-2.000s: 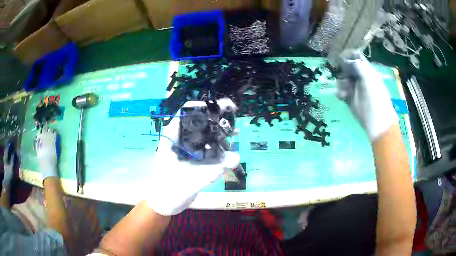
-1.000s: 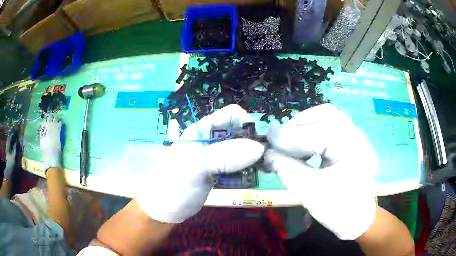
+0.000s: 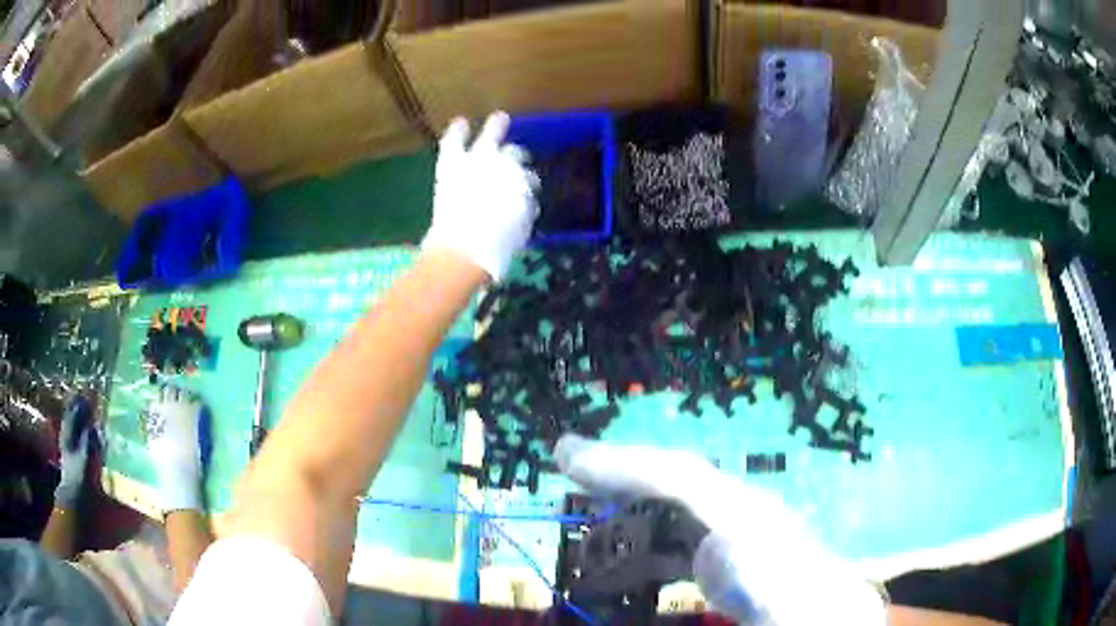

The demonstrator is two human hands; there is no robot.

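Observation:
A black housing unit (image 3: 618, 553) is at the bottom edge, partly cut off, with thin blue strands (image 3: 520, 516) trailing to its left. My right hand (image 3: 722, 526), in a white glove, holds it from the right, one finger over its top. My left hand (image 3: 481, 196), white-gloved, is stretched out at the left side of the blue bin (image 3: 608, 184), fingers apart, with nothing visible in it. A heap of small black forked pieces (image 3: 661, 318) lies beyond the unit.
A mallet (image 3: 272, 330) lies left, partly behind my left forearm. A neighbour's gloved hand (image 3: 175, 446) is by small black and orange-red parts (image 3: 178, 342). Behind stand cardboard boxes (image 3: 551, 61), a phone (image 3: 793, 122), silvery fasteners (image 3: 679, 177) and a grey post (image 3: 948, 122).
My left hand has left the unit and moved up and forward to the blue bin. My right hand keeps the unit, now lower in the picture. The view has tilted upward.

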